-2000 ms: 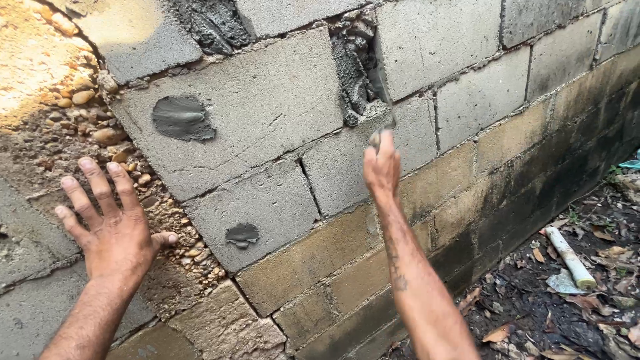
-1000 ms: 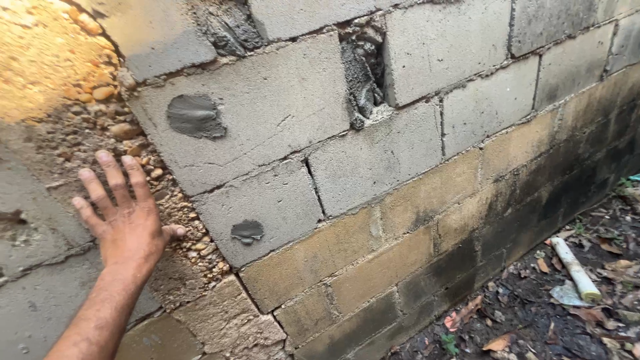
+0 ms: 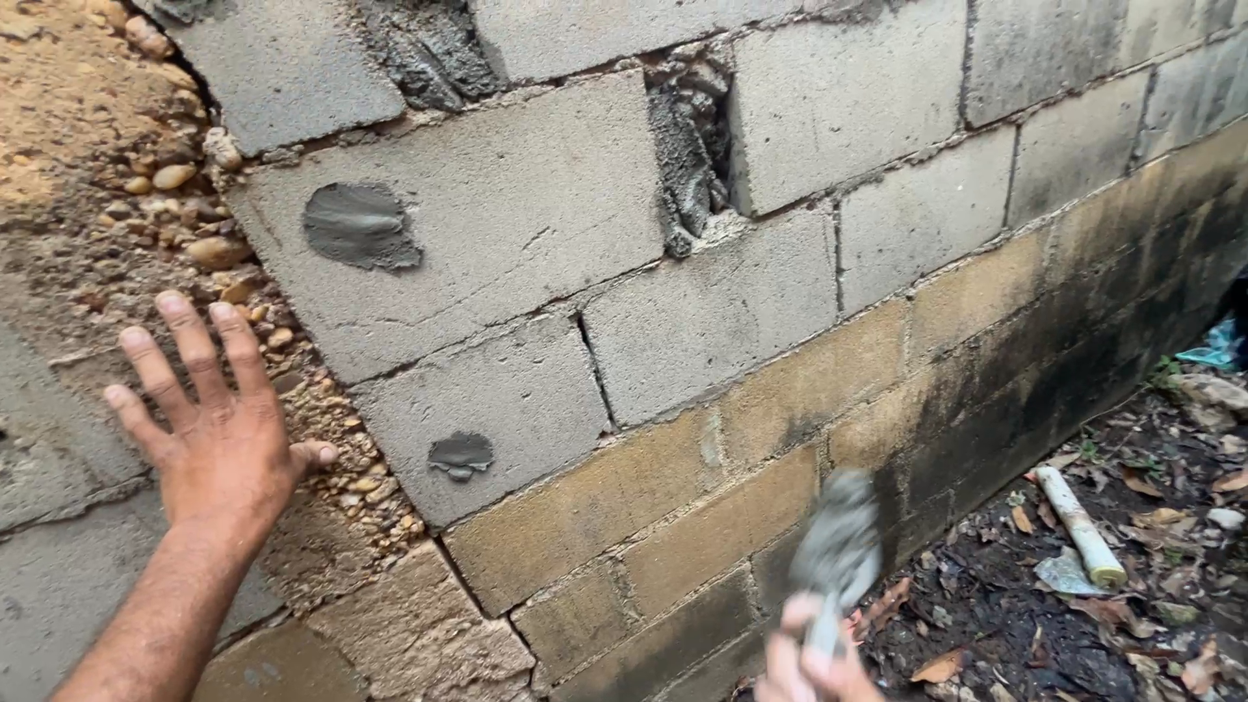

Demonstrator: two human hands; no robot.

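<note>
My left hand [image 3: 219, 434] rests with spread fingers against the rough pebbly concrete column [image 3: 361, 487] at the wall's left side. At the lower right, my right hand [image 3: 809, 658] grips a trowel [image 3: 838, 546], blurred, with wet grey mortar on its blade. The concrete block wall [image 3: 468, 224] fills most of the view. A wide gap with wet mortar [image 3: 687, 161] lies between two blocks at the upper middle. A large mortar patch [image 3: 361, 226] and a smaller mortar patch [image 3: 461, 454] stick to block faces nearer my left hand.
Damp ground with dead leaves [image 3: 975, 624] runs along the wall's foot at the right. A whitish tube [image 3: 1079, 526] lies there beside a scrap of clear plastic [image 3: 1065, 573]. Farther back is a piece of blue plastic [image 3: 1217, 343]. The lower blocks are stained dark.
My right hand, near the wall gap two seconds ago and out of view one second ago, is back at the lower right with the mortar-loaded trowel. My left hand stays on the column.
</note>
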